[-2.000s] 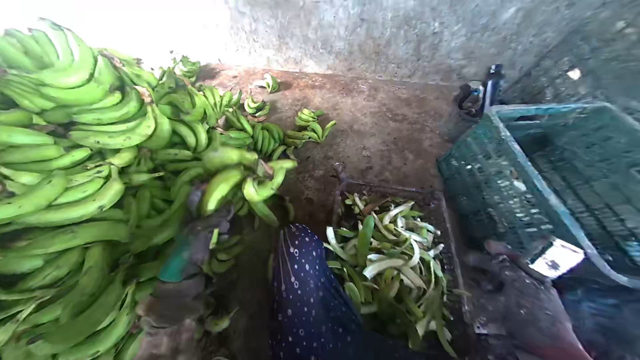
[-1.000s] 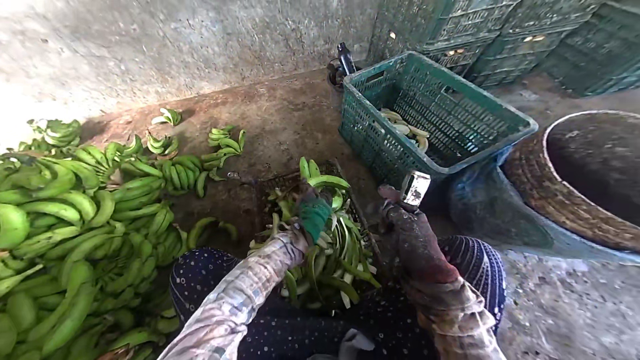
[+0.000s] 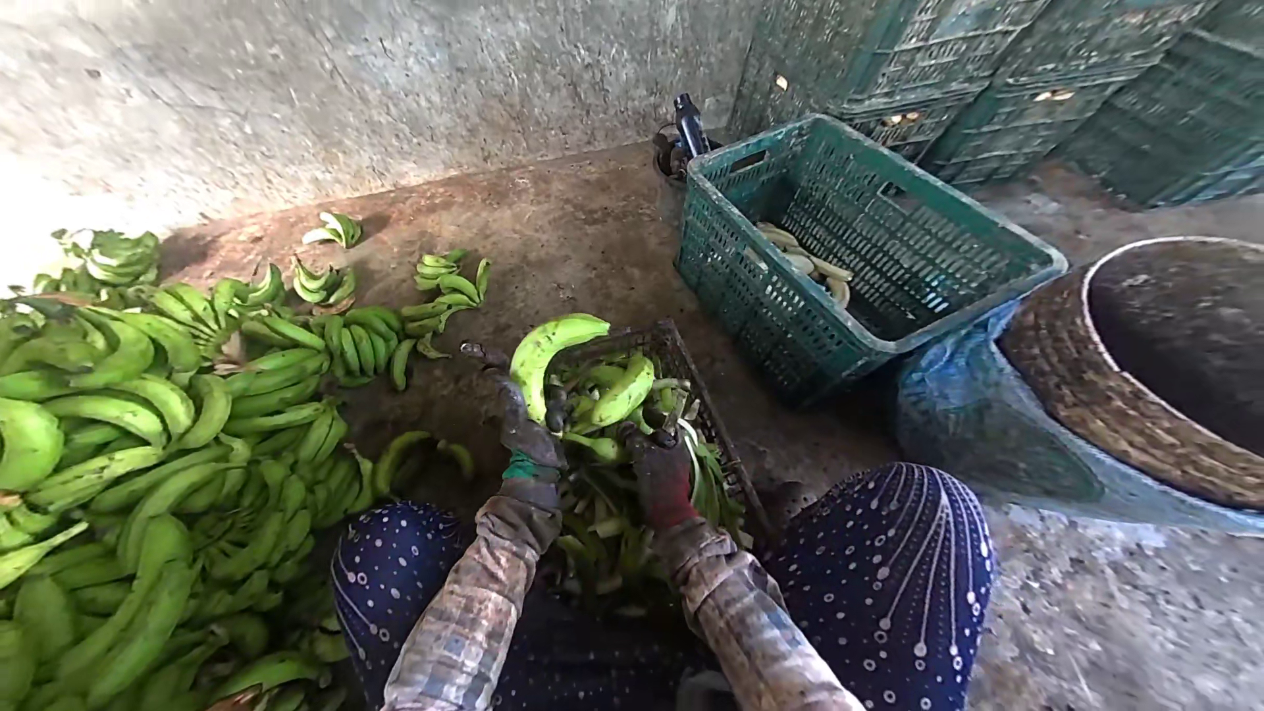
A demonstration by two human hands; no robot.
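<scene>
Both hands wear dark, stained gloves and work above a dark crate (image 3: 726, 434) holding green peels (image 3: 602, 538). My left hand (image 3: 533, 434) grips a green banana or plantain (image 3: 545, 354) that curves up from its fingers. Against another green fruit (image 3: 624, 391) of the same kind, above the peels, my right hand (image 3: 660, 474) is closed at the lower end; whether the two fruits are joined is hidden. A large heap of green bananas or plantains (image 3: 148, 494) lies on the floor at the left.
A green plastic crate (image 3: 859, 346) at the right holds several peeled fruits (image 3: 805, 262). Behind it stand stacked green crates (image 3: 928, 79). A round woven basket (image 3: 1066, 346) with blue plastic is at the far right. A dark bottle-like object (image 3: 689, 123) stands by the wall.
One second ago my right hand was apart, at the right, with a pale metal piece at its fingers; now it is beside my left hand at the fruit. The view has swung right since two seconds ago.
</scene>
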